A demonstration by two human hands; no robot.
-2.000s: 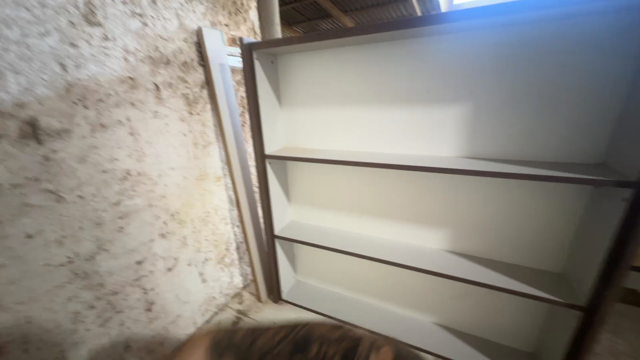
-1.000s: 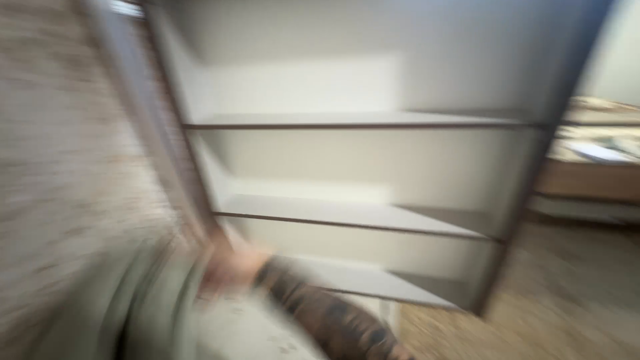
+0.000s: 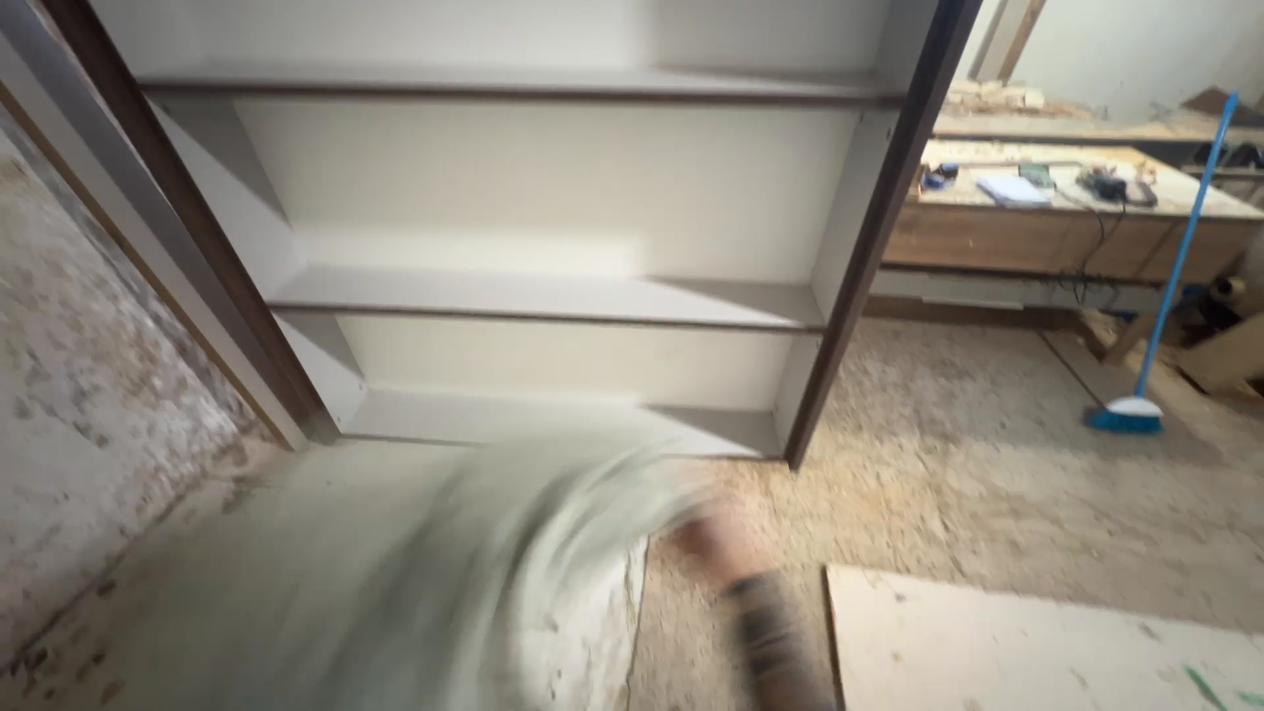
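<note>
My right hand (image 3: 721, 538), blurred by motion, is below the bookcase's lower right part, its forearm in a dark patterned covering coming up from the bottom edge. It holds a pale grey-green cloth (image 3: 425, 573), which is blurred, spreads across the lower left and hides part of the floor. The fingers cannot be made out clearly. Beyond the cloth stands a tall bookcase (image 3: 553, 321) with pale shelves and dark brown front edges. My left hand is not in view.
A stained wall (image 3: 89, 395) and a long board (image 3: 148, 247) flank the bookcase at left. At right are a workbench (image 3: 1047, 242) with tools, a blue-handled broom (image 3: 1180, 257) and a pale panel (image 3: 1037, 642) lying on the floor.
The view has turned down and right. My right hand and the cloth have swung from the bookcase's lower left side to below its lower right part.
</note>
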